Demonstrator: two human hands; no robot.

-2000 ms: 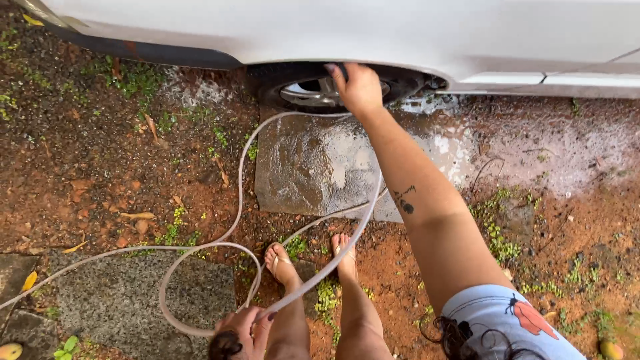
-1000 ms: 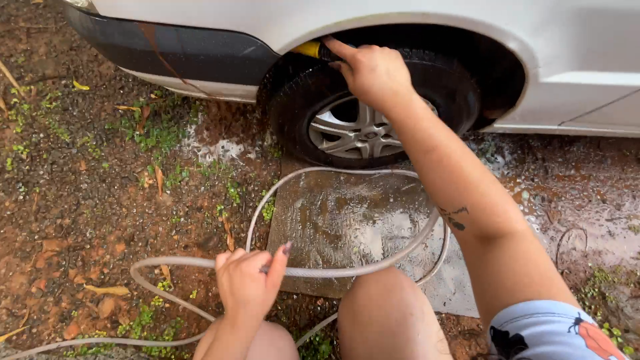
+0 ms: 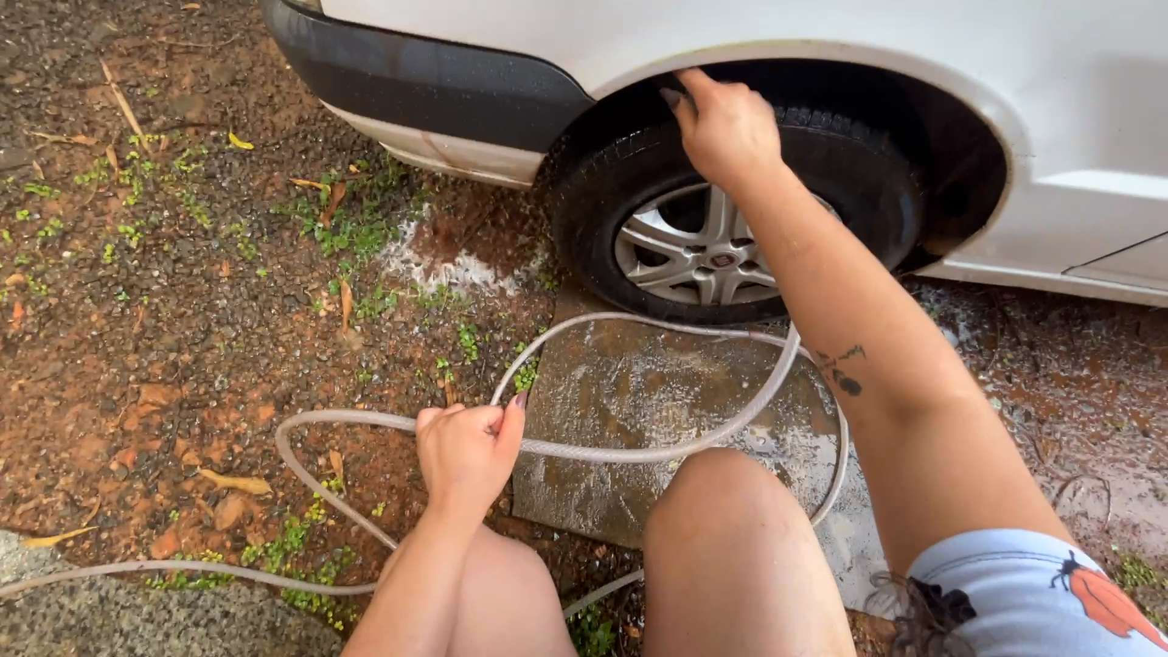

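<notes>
My left hand [image 3: 470,452] is closed around a translucent garden hose [image 3: 639,452] in front of my knees. The hose loops to the right and rises behind my right forearm. My right hand [image 3: 730,128] reaches to the edge of the wheel arch of a white car [image 3: 1086,100], above the wet tire [image 3: 602,214] and its silver wheel rim [image 3: 675,246]. Its fingertips are partly hidden under the arch, and what it holds cannot be made out.
A wet stone slab [image 3: 593,493] lies below the wheel, with hose loops over it. White foam [image 3: 465,272] is on the soil beside the tire. The car's dark bumper [image 3: 438,87] juts out at the upper left. Another rough slab [image 3: 164,620] lies at the lower left.
I have gone from standing to crouching, and the view is closer to the wheel. The yellow item seen by my right hand a second ago no longer shows. My left hand still grips the hose.
</notes>
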